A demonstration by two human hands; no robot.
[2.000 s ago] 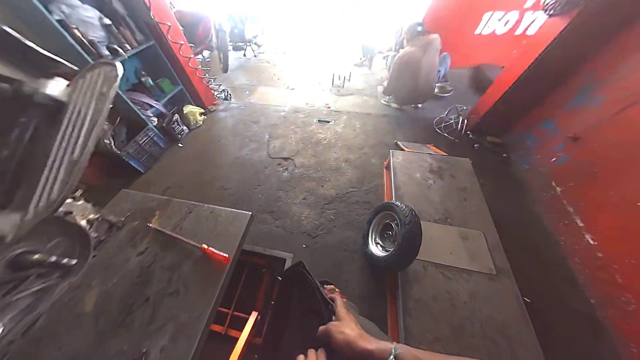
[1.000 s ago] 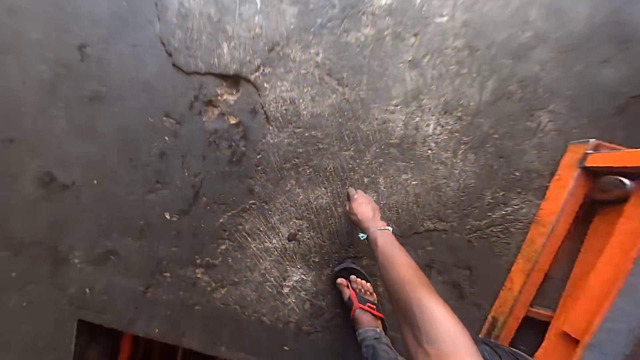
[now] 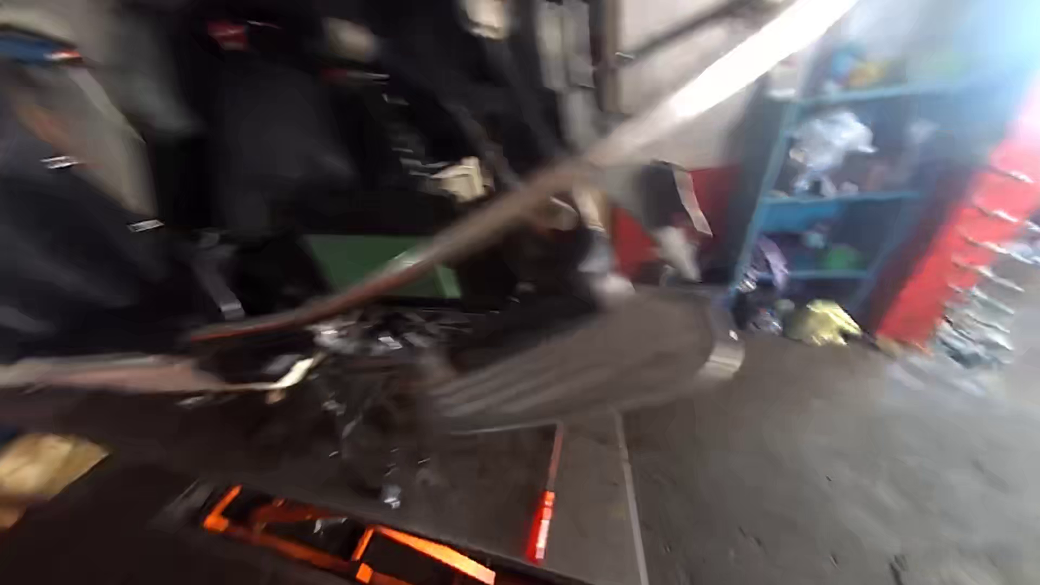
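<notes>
Neither of my hands shows in the head view, so what they hold or touch is hidden. A screwdriver with a red handle (image 3: 541,524) lies on the dark platform (image 3: 589,496) at the lower middle. Left of it are the orange metal frame bars (image 3: 431,554) of an opening in the platform. Above the platform extends a ribbed, blurred part of a machine or vehicle (image 3: 585,357). The whole view is smeared by motion.
Blue shelves (image 3: 845,195) with bags and loose items stand at the right, beside a red post (image 3: 959,236) with a coiled hose (image 3: 987,244). A yellow bag (image 3: 825,322) lies on the floor (image 3: 812,455). Dark clutter fills the upper left.
The view has swung far to the left. The hand and arm seen reaching over the floor one second ago are out of view.
</notes>
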